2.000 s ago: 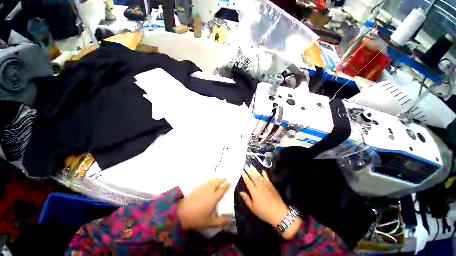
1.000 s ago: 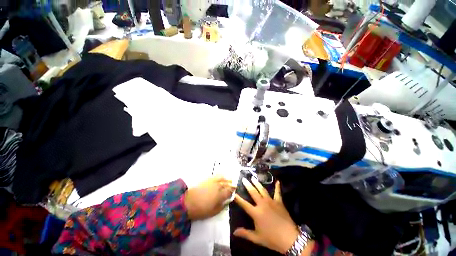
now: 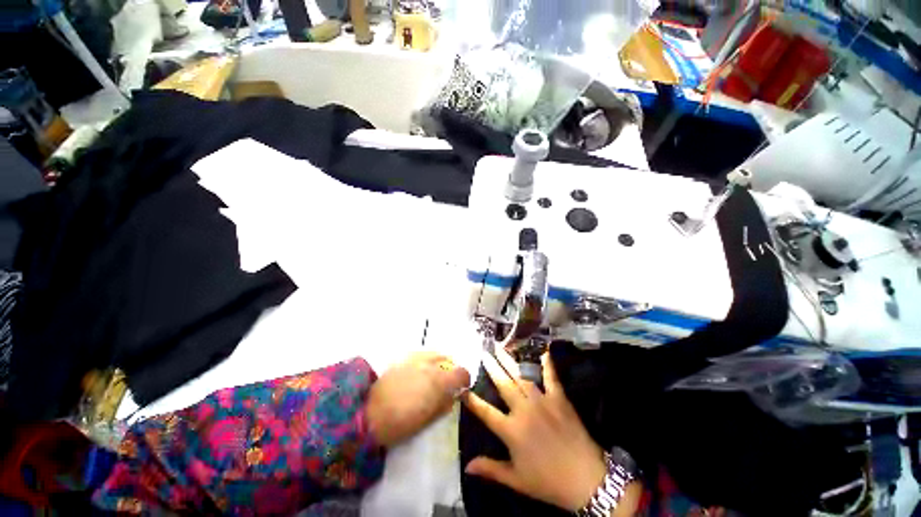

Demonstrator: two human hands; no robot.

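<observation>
The black garment piece (image 3: 646, 434) lies under my right hand and right of the needle area. My right hand (image 3: 540, 434) lies flat on it with fingers spread, fingertips close to the presser foot (image 3: 487, 328). My left hand (image 3: 419, 396) has thumb and fingers closed on the edge of the white fabric, just left of the black piece. The white cut panel (image 3: 333, 237) spreads left of the sewing machine (image 3: 616, 227) over the black pile (image 3: 131, 232). The needle tip is too small to see.
A black fabric strip (image 3: 759, 273) drapes across the machine arm. A clear plastic bag (image 3: 525, 30) stands behind the machine, and clear plastic (image 3: 788, 379) hangs under the arm. A red box (image 3: 776, 66) is at the upper right. The upright knob (image 3: 527, 162) rises from the machine head.
The view has moved closer to the machine. My left hand has closed on the white edge near the needle. My right hand's fingers have spread on the black cloth.
</observation>
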